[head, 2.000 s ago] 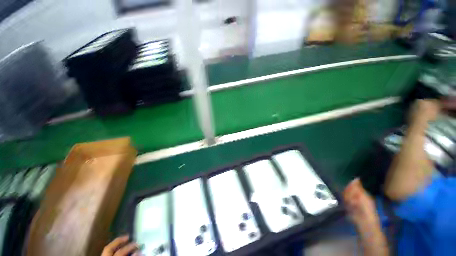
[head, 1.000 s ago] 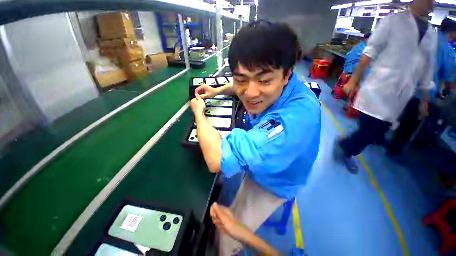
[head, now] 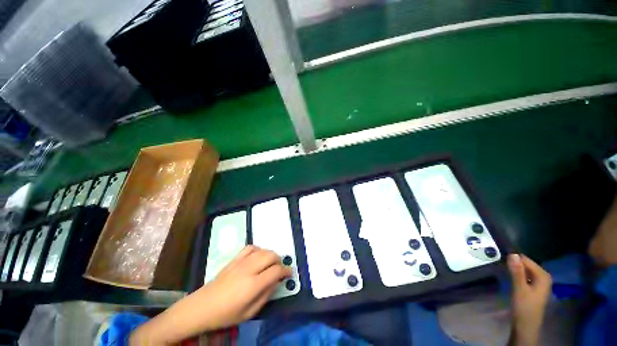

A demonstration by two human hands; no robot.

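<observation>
A black tray (head: 396, 293) holds five mint-green phones or back covers, such as the second from left (head: 272, 226), lens ends toward me. My left hand (head: 240, 287) reaches over the two leftmost ones, fingertips bunched at the second one's lenses. It hides the first one's lens end; any small film in its fingers is too small to tell. My right hand (head: 531, 287) is at the tray's near right corner, fingertips touching or almost touching its edge, thumb and fingers a little apart. White tabs (head: 425, 225) stick out beside the two rightmost phones.
A cardboard box (head: 206, 174) with shiny clear scraps (head: 145, 223) stands left of the tray. More phone trays (head: 84, 233) lie at far left. Stacked black trays (head: 186, 74) and a clear ribbed stack (head: 67, 88) stand beyond the rail and grey post (head: 292, 94). Another person's arm (head: 604, 233) is at right.
The view has swung from the neighbouring worker back to the tray. Compared with the oldest frame, my left hand has moved from the tray's left edge onto the second phone.
</observation>
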